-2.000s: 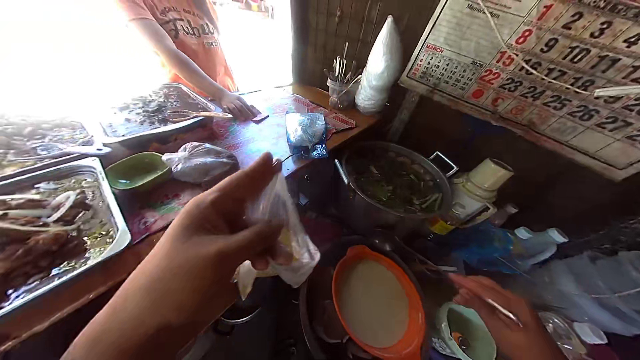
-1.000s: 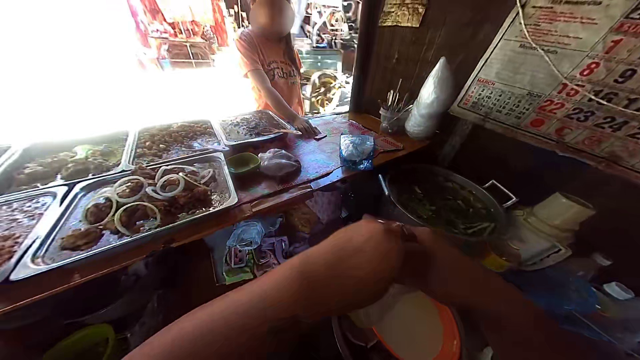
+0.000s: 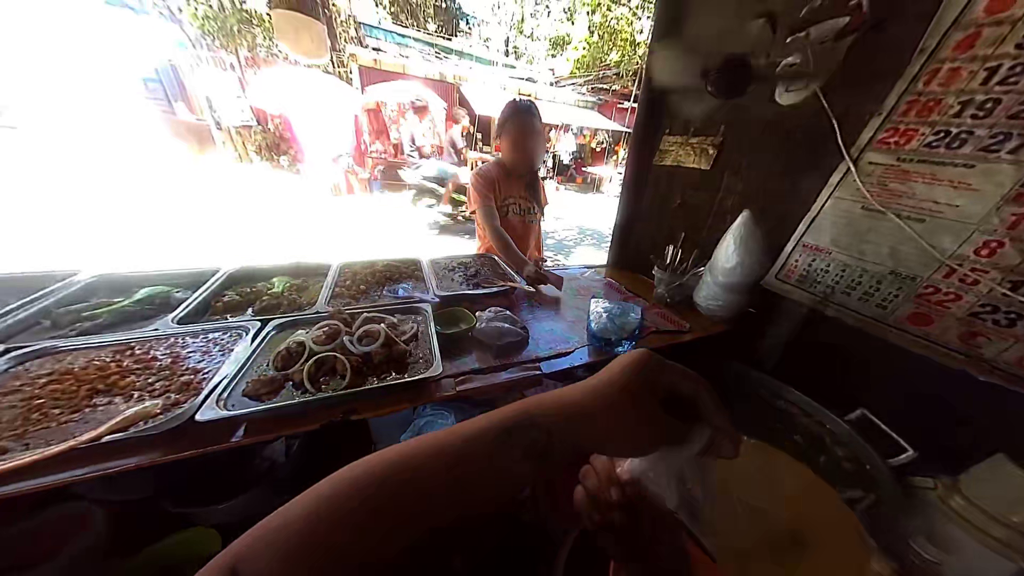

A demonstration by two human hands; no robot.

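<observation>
My left hand (image 3: pixel 668 404) reaches across from the lower left and pinches the upper part of a clear plastic bag (image 3: pixel 668 474). Lower down, my right hand (image 3: pixel 604 488) is closed on the bag's other side, its wrist in shadow. Behind and to the right of the bag, pale liquid (image 3: pixel 780 504) fills a basin whose rim is mostly hidden. A large metal pot (image 3: pixel 832 424) stands beyond it, dim in the shade. What the bag contains cannot be made out.
Metal trays of cooked food (image 3: pixel 438 352) line the counter at left. A green bowl (image 3: pixel 454 321), a tied plastic bag (image 3: pixel 500 326) and a blue-white packet (image 3: pixel 614 320) lie beside them. A person (image 3: pixel 512 192) stands across the counter, one hand on it. A calendar (image 3: pixel 920 200) hangs at right.
My hands have come together at the plastic bag; two seconds ago the left held it alone and the right was apart, over a small green container. The view has swung up and left.
</observation>
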